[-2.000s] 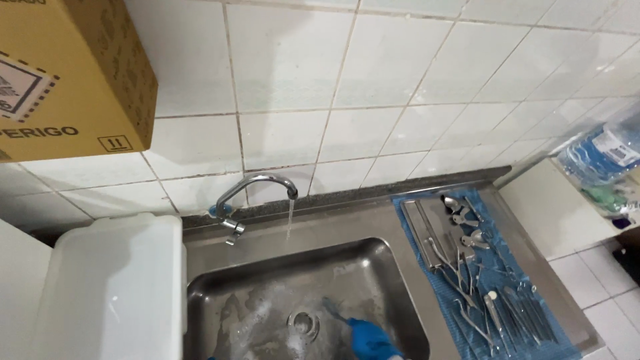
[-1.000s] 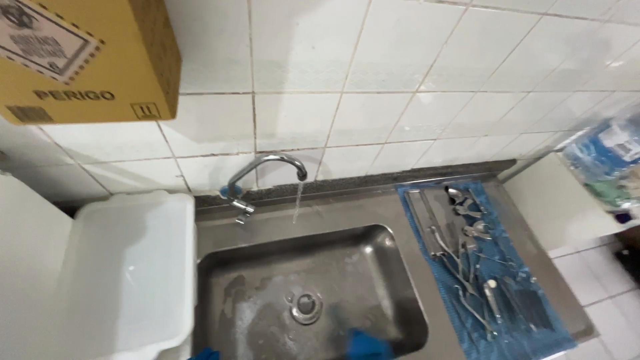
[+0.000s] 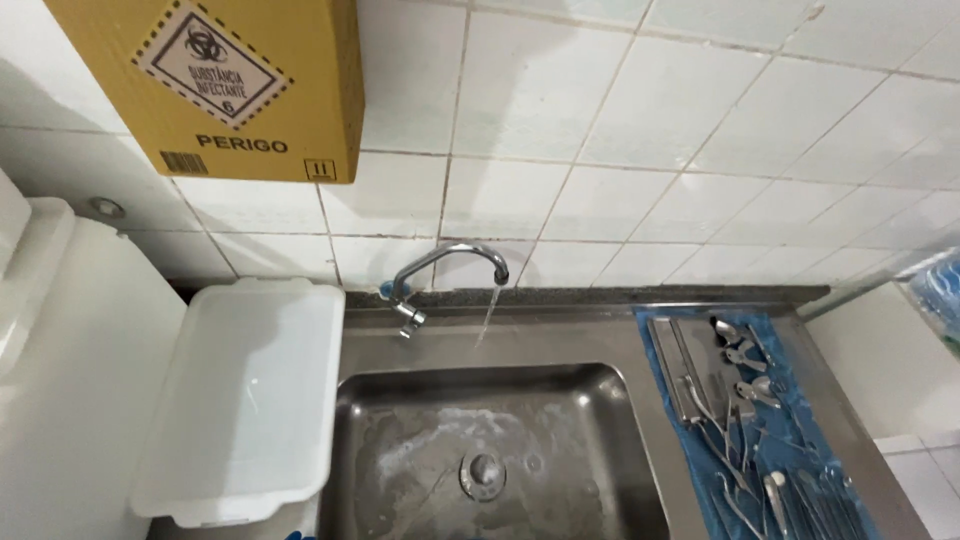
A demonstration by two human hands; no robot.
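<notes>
At the bottom edge, only blue gloved fingertips of what appears to be my left hand [image 3: 300,535] show, left of the steel sink basin [image 3: 405,450]; whether they hold anything is hidden. My right hand is out of view. A thin stream of water runs from the chrome gooseneck faucet [image 3: 457,249]. Wet, whitish streaks mark the basin floor around the drain [image 3: 482,474]. On the right, metal instruments, among them forceps-like tools [image 3: 724,442] and a metal tray [image 3: 670,367], lie on a blue sheet [image 3: 796,390].
A white plastic tub [image 3: 247,397] stands left of the basin, beside a white unit [image 3: 82,390]. A yellow cardboard box with a biohazard mark [image 3: 247,90] hangs over the counter's back left. Another white cabinet [image 3: 885,352] stands at the right end, with clear plastic packaging [image 3: 941,289] on it.
The blue gloved hand seen in the basin earlier has gone from view at the bottom. White suds on the basin floor have thinned since the first frame. The water still runs.
</notes>
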